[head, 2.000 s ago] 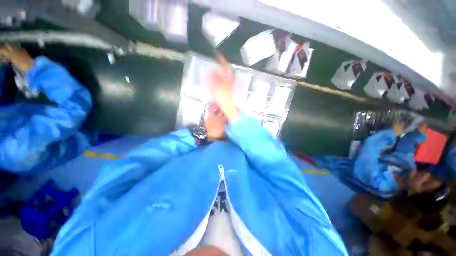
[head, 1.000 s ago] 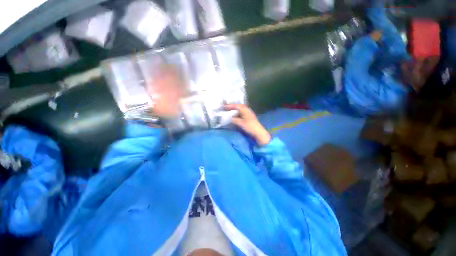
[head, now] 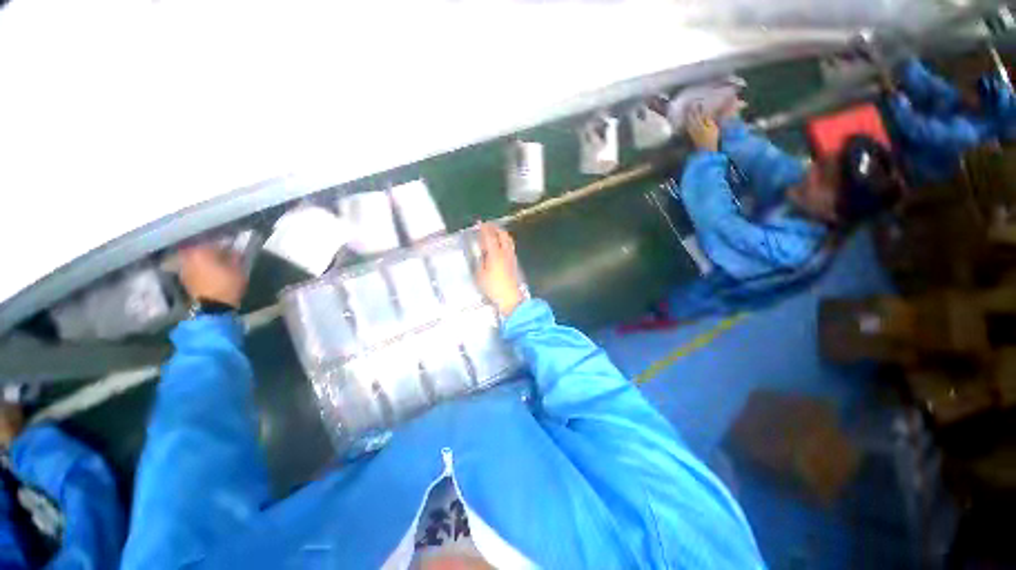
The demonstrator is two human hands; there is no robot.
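Note:
A clear blister tray (head: 407,334) lies tilted in front of me, with two rows of pockets that look filled with pale oblong units. My right hand (head: 498,267) is on the tray's upper right edge, its fingers over the rim and its thumb not clearly seen. My left hand (head: 214,276) is blurred, out over the belt to the left of the tray and beside white pieces (head: 117,304). A pale thing shows at its fingertips, but I cannot tell if it is held. More white pieces (head: 306,236) lie on the belt just beyond the tray.
The green belt (head: 474,178) runs under a long white shelf (head: 279,100). Further right are several white pieces (head: 598,145), a neighbour in a blue smock (head: 746,228) and a red bin (head: 849,131). A blue sleeve (head: 67,479) shows lower left. Brown cartons (head: 793,440) are on the floor.
The view has turned. My left hand has moved from over the tray to the belt on the left. My right hand has moved from the tray's near side to its far right edge.

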